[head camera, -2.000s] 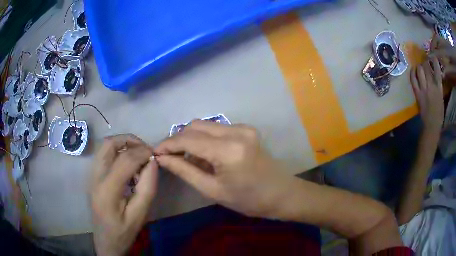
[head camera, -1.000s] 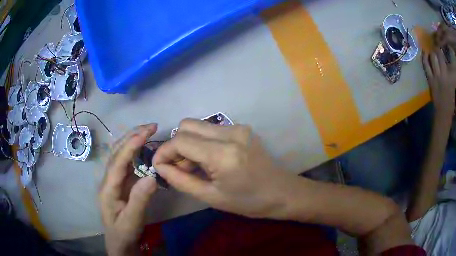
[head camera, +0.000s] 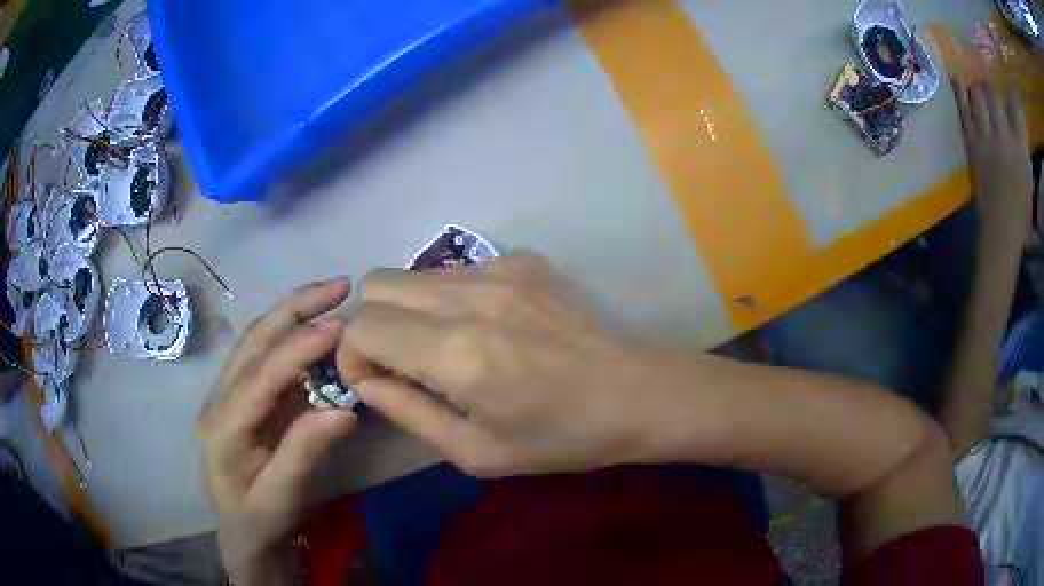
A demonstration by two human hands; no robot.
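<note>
My left hand holds a small dark circuit board module with pale sockets between thumb and fingers. My right hand has its fingertips pressed together on the module's upper right side. Whatever wire or plug is between the right fingertips is hidden. A white housing with a dark inside lies just behind my right hand, mostly covered by it.
A blue tray stands at the far side. White housings with upright wires cluster at left; one lies nearer. Orange tape crosses the bench. At right lie a housing with a board and another person's hand.
My left hand first covered the module; it has turned so the pale sockets show. My right fingertips have moved from a tiny plug in the open onto the module. The neighbour's hand has shifted slightly.
</note>
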